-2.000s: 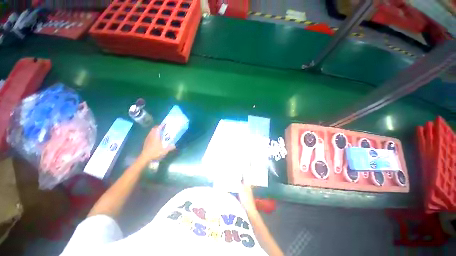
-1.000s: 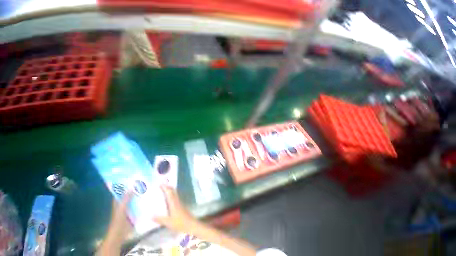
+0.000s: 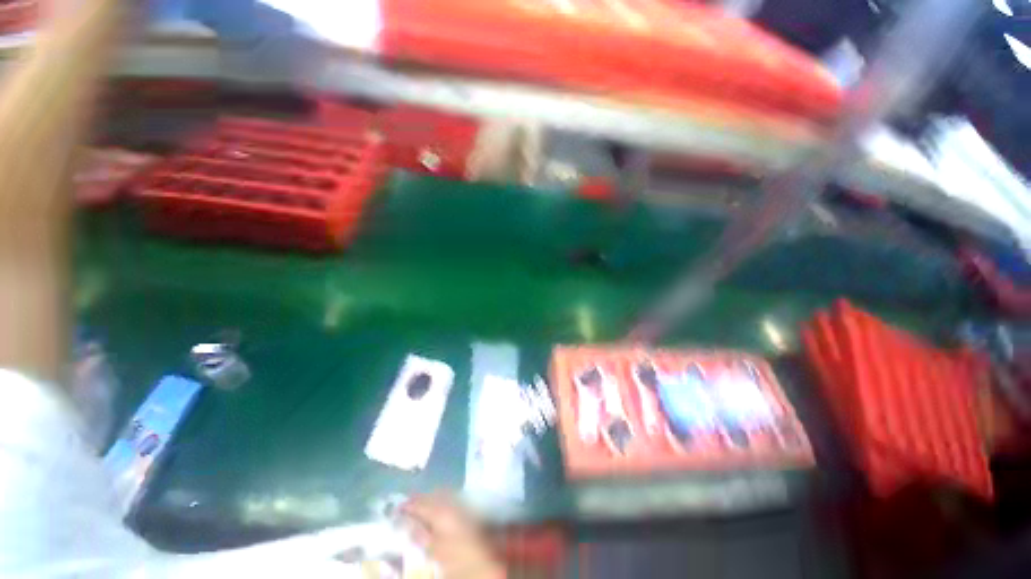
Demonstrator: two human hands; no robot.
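Note:
A white inner tray with a dark round head lies on the bench in front of me. A light blue and white retail box lies at the left. A salmon-red device tray holds devices, with another retail box on top. My right hand is low at the bench's front edge, blurred; its fingers and any hold are unclear. My left forearm reaches up along the left edge; the hand is cut off at the top.
A long white paper strip and a white cable bundle lie before the device tray. A small clear bottle stands left. Red grid crates are behind; more lean right. A post slants across the bench.
The stack of blue boxes between my hands is gone from view. My left arm has risen along the left side, and my right hand has moved down to the bench edge. The view has shifted.

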